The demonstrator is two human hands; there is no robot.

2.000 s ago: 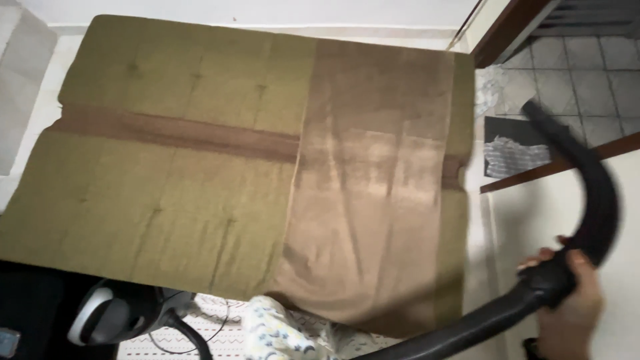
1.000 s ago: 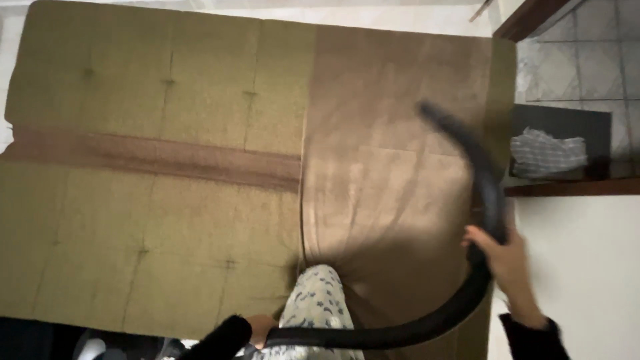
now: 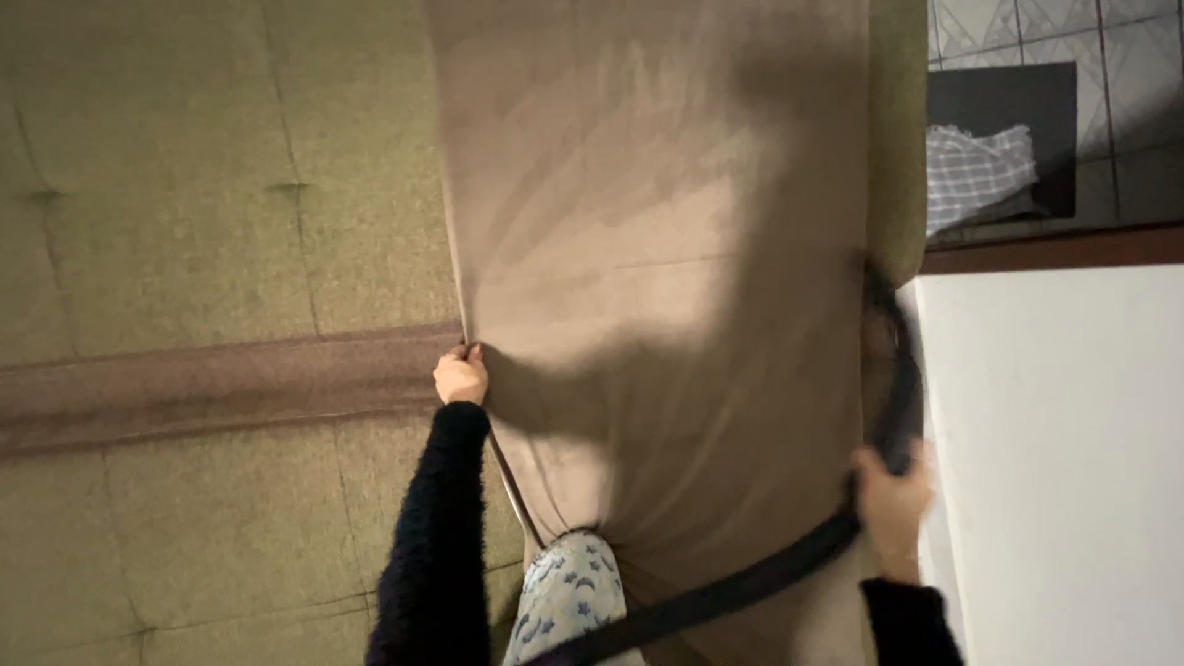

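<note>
My left hand [image 3: 462, 375] pinches the left edge of a brown cloth cover [image 3: 592, 222], which lies across a green tufted sofa bed [image 3: 185, 231]. In my right hand [image 3: 894, 504] is a black vacuum cleaner hose [image 3: 758, 583]. Its curved upper part, blurred, reaches the right edge of the brown cover. The lower part of the hose runs down to the left, across my knee in patterned trousers [image 3: 578, 587]. The knee presses on the cover, which is creased around it.
A brown band [image 3: 222, 384] runs across the green upholstery at left. On the right stand a white surface [image 3: 1064, 444] and a dark red-brown sill [image 3: 1064, 248]. Beyond the sill, a checked cloth [image 3: 980, 171] lies on a dark mat [image 3: 1050, 97] over floor tiles.
My left hand, low by the hose one second ago, has moved up and taken hold of the cover's edge. My right hand still holds the hose. The view has moved closer to the cover.
</note>
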